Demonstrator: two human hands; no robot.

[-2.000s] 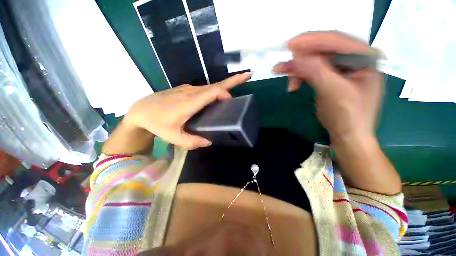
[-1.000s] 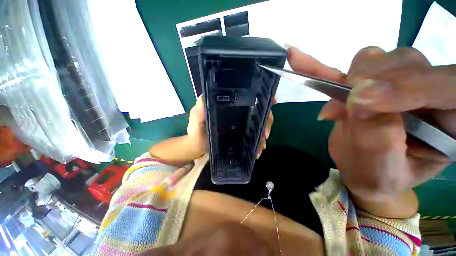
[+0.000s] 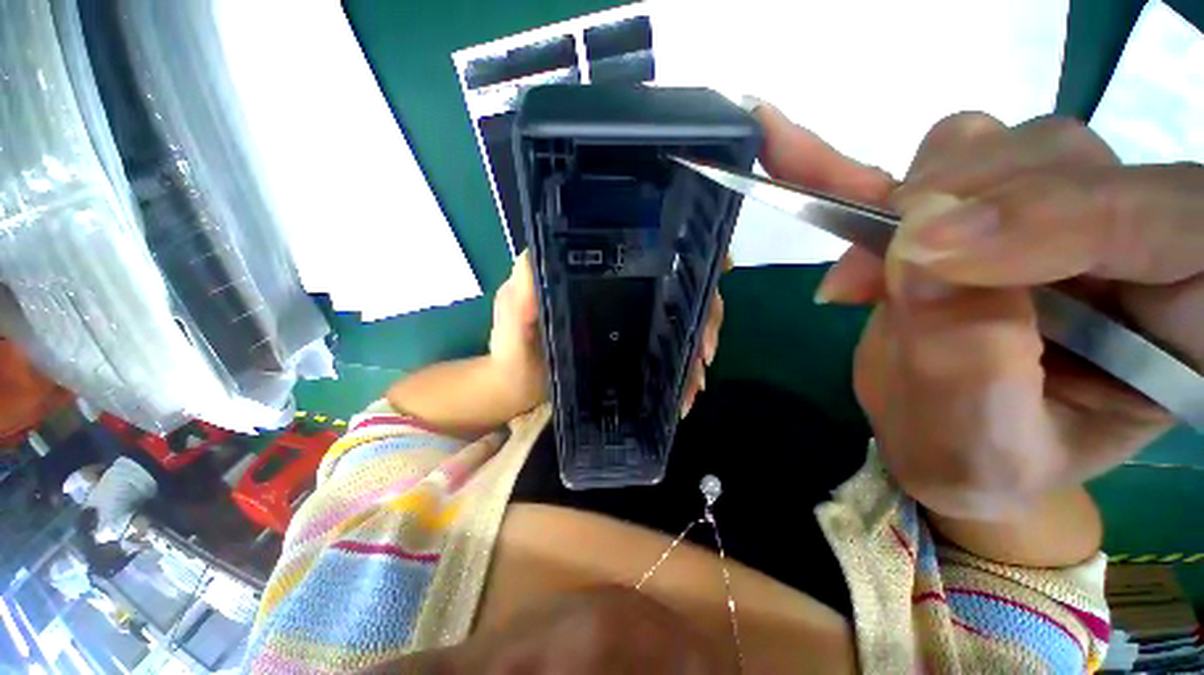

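The black plastic housing [image 3: 614, 330] stands upright in view with its open side facing me, ribs along its inner walls. My left hand [image 3: 519, 330] holds it from behind; most of that hand is hidden by the housing. My right hand [image 3: 977, 264] grips the silver tweezers [image 3: 845, 218] on the right. The tweezer tip is inside the housing's wide upper end, near the upper right inner corner. Whether a piece is at the tip cannot be told. The backing sheet [image 3: 622, 48] with black adhesive blocks lies behind the housing, partly covered by it.
Clear blister trays [image 3: 99, 198] are stacked at the left beside a white sheet [image 3: 350, 172]. More white sheet [image 3: 898, 73] lies behind my right hand, and another [image 3: 1162, 99] at the upper right. The green bench mat [image 3: 779, 330] is underneath. Red bins [image 3: 284, 475] and a person [image 3: 112, 501] are lower left.
Two seconds ago the housing lay turned sideways under my left hand; now it is raised, open side to me. My right hand has brought the tweezers to it. Over the last second the tip moved slightly up and left.
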